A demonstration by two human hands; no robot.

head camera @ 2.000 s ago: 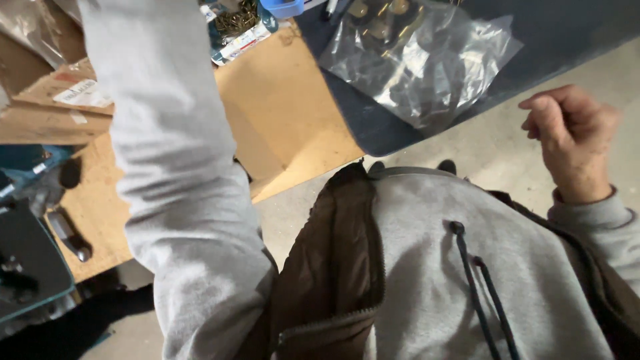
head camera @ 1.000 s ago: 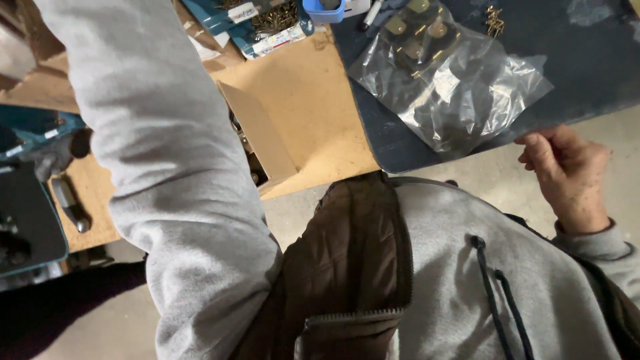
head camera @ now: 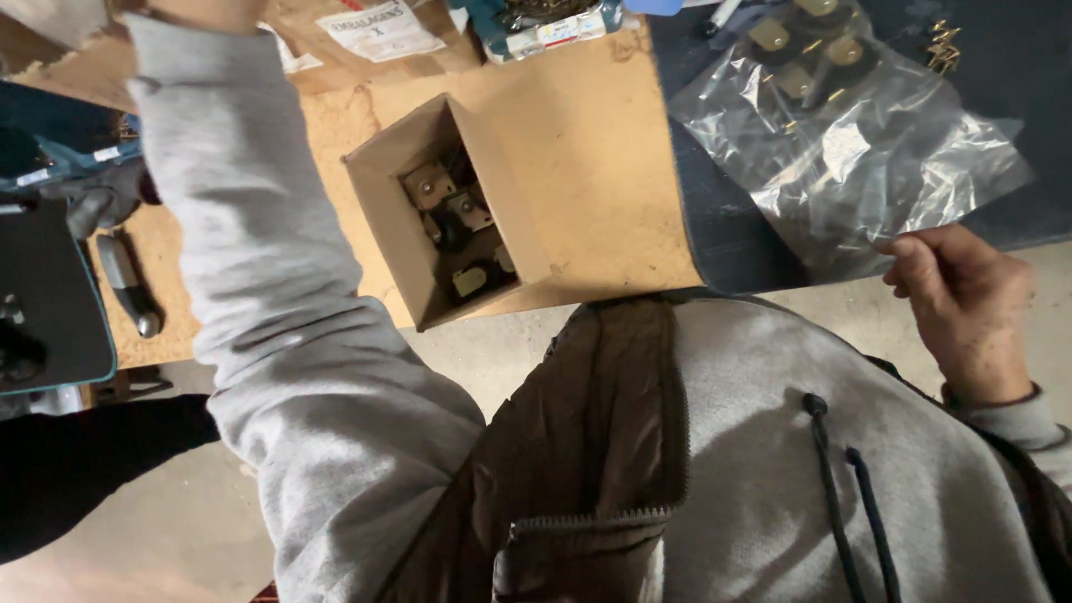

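My left hand is cut off by the top edge at the upper left; its fingers are out of view. Right of its grey sleeve, an open cardboard box stands on the wooden table, holding several metal-plated parts with dark pieces. On the dark table surface lies a clear plastic bag with several similar parts and small brass-coloured pieces. My right hand is at the bag's near edge, thumb and forefinger close together; whether they grip the film is unclear. Small brass-coloured screws lie beyond the bag.
A cardboard carton and a blue package of screws stand at the back, near a marker. Left of my sleeve are a grey-and-black handled tool, a dark glove and a dark tray. Someone's black-clothed limb shows lower left.
My right hand has come to the bag's near edge, from clear of it two seconds ago. My left sleeve has shifted left relative to the cardboard box, which it partly hid a second ago.
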